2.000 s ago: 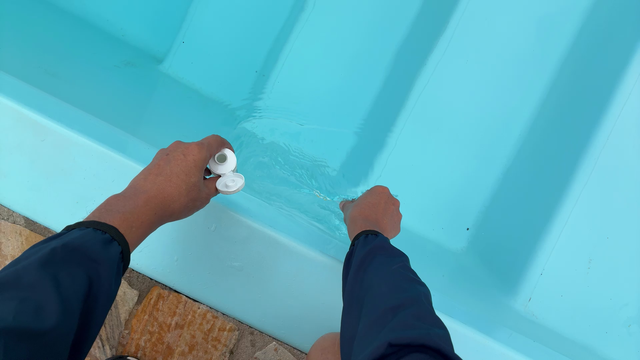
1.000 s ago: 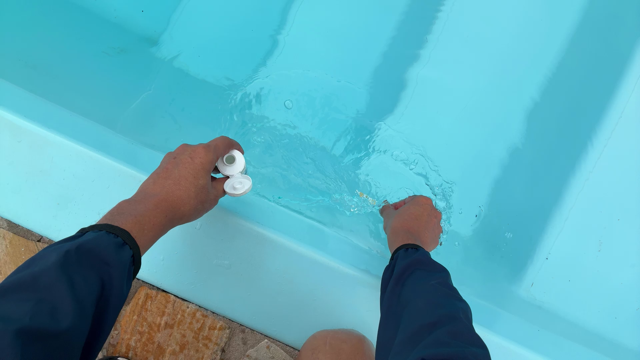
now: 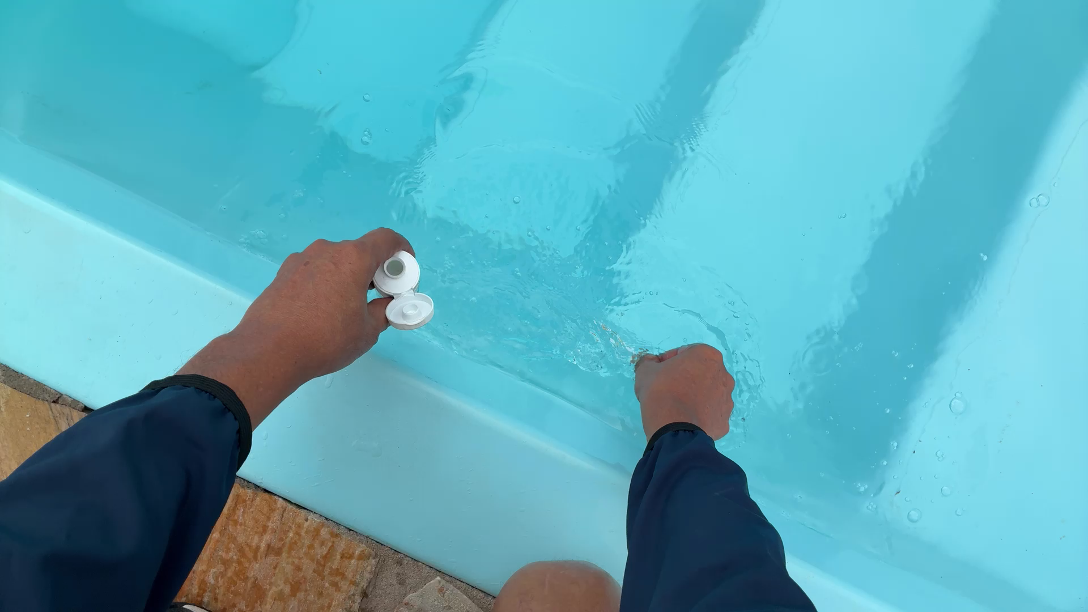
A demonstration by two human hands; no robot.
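Observation:
My left hand (image 3: 319, 310) grips a small vial or bottle with a white flip-top cap (image 3: 410, 310), its lid tipped back and its round mouth facing up; the fingers hide most of its body. It is above the inner edge of the light-blue pool. Farther right, my right hand (image 3: 687, 387) is at the surface of the pool water (image 3: 527, 280), fingers curled together. Something small and pale shows at its fingertips, but splashing water and the fingers hide what it is. Ripples and bubbles surround that hand.
Light-blue pool steps (image 3: 850, 170) lie under the water. The smooth pool rim (image 3: 408, 459) runs diagonally below my hands, bordered by brownish stone paving (image 3: 280, 552). A bare knee (image 3: 557, 588) shows at the bottom edge.
My right hand has moved to the right from its place two seconds ago. Ripples have spread wider over the water, with more bubbles. The left hand still holds the uncapped container.

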